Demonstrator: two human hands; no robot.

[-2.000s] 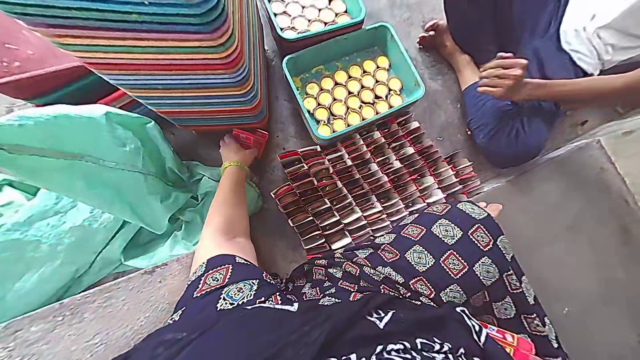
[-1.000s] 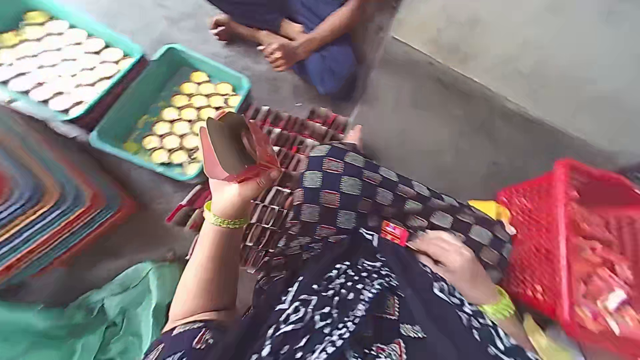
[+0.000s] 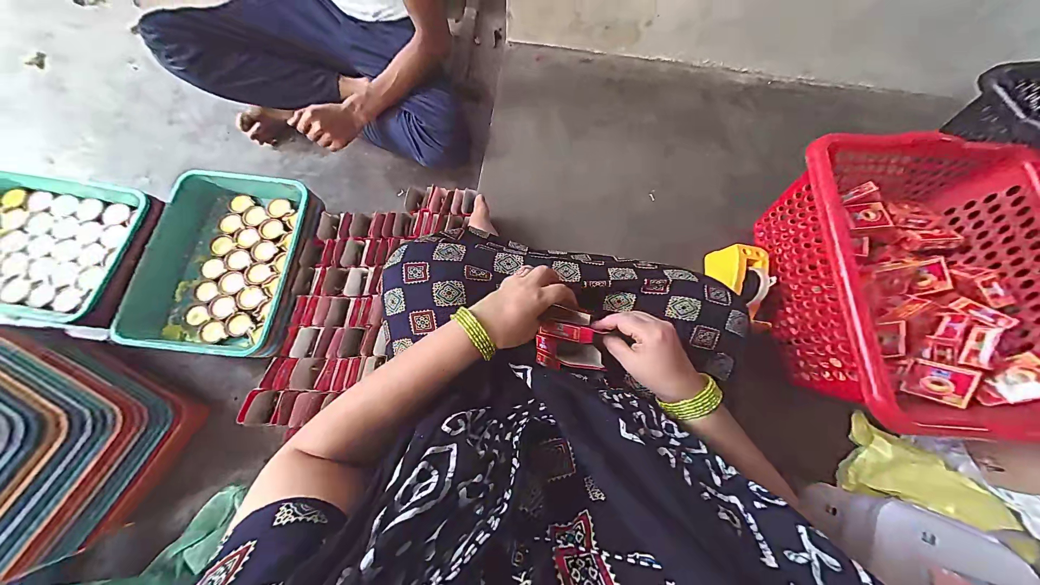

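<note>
Over my lap, my left hand (image 3: 524, 309) grips a small red printed carton (image 3: 566, 331) with its flap raised. My right hand (image 3: 650, 351) pinches the carton's other side with thumb and fingers. Rows of red and brown-grey cartons (image 3: 329, 305) lie on the floor left of my knee. Beyond them a green tray (image 3: 134, 325) holds round tins or cups with yellow contents (image 3: 238, 260). To my right, a red plastic basket (image 3: 837, 268) contains many flat red printed cartons (image 3: 938, 382).
Another green tray (image 3: 140, 213) holds white-topped round pieces (image 3: 61, 244). Stacked coloured trays (image 3: 106, 455) stand at lower left. A seated person's leg and hands (image 3: 329, 122) are at upper left. A yellow object (image 3: 727, 268) sits beside the basket; yellow plastic (image 3: 902, 471) lies below it.
My left hand, raised with an opened carton one second ago, is now at my lap. Both hands have come together on a carton. The view has swung right.
</note>
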